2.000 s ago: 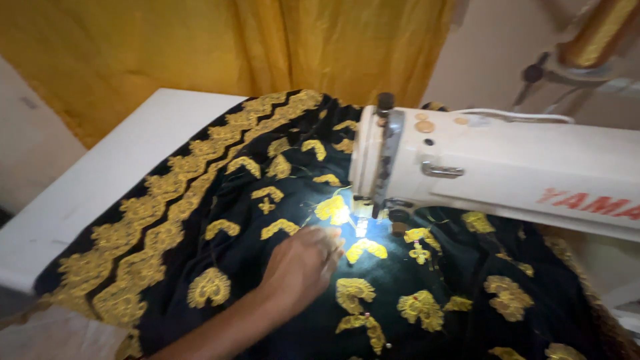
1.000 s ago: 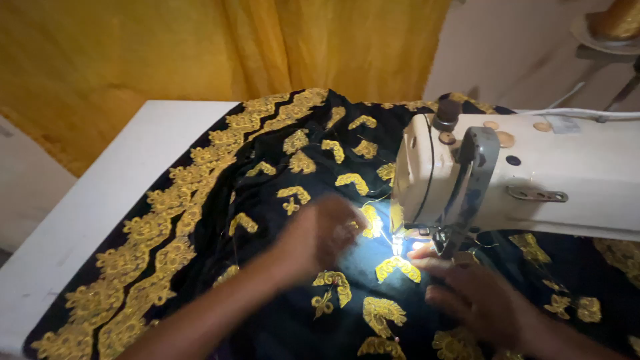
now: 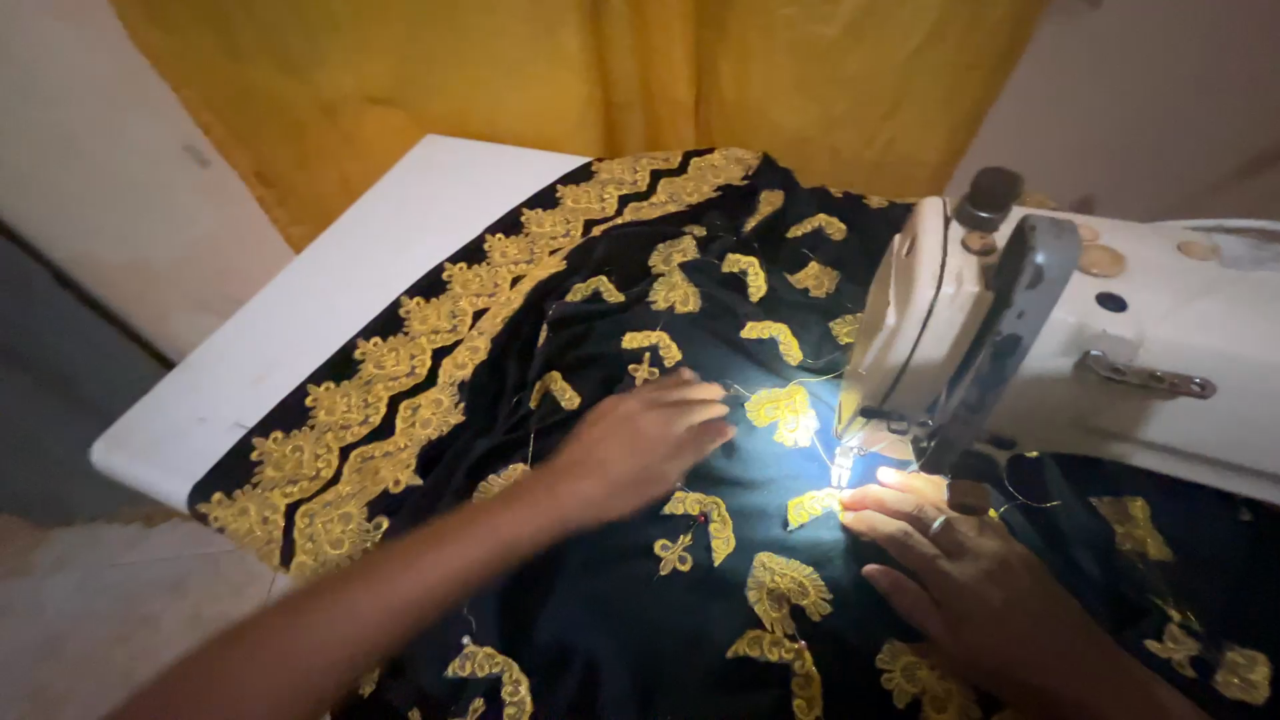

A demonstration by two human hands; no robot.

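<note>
Dark fabric [image 3: 620, 600] with gold lace appliques lies spread under the lit presser foot [image 3: 843, 466] of a white sewing machine [image 3: 1130, 330]. My right hand [image 3: 940, 540], with a ring on one finger, rests on the fabric just right of the foot, its fingertips at a gold applique [image 3: 815, 507] that the foot adjoins. Left of the foot, my left hand [image 3: 650, 440] lies over the fabric, fingers together and pointing right; its fingertips are near a leaf-like gold applique [image 3: 782, 412], and whether it pinches cloth is unclear. Loose threads trail by the needle area.
A wide gold lace border [image 3: 430, 400] runs along the fabric's left side. The white table [image 3: 300, 290] shows beyond it. Behind hangs a yellow curtain [image 3: 620, 80]. Pins hold some appliques, such as the one with a red pin head [image 3: 703, 519].
Two seconds ago only one hand showed, near the machine's light. My right hand has since come in beside the presser foot and stayed there. My left hand is now farther from the foot.
</note>
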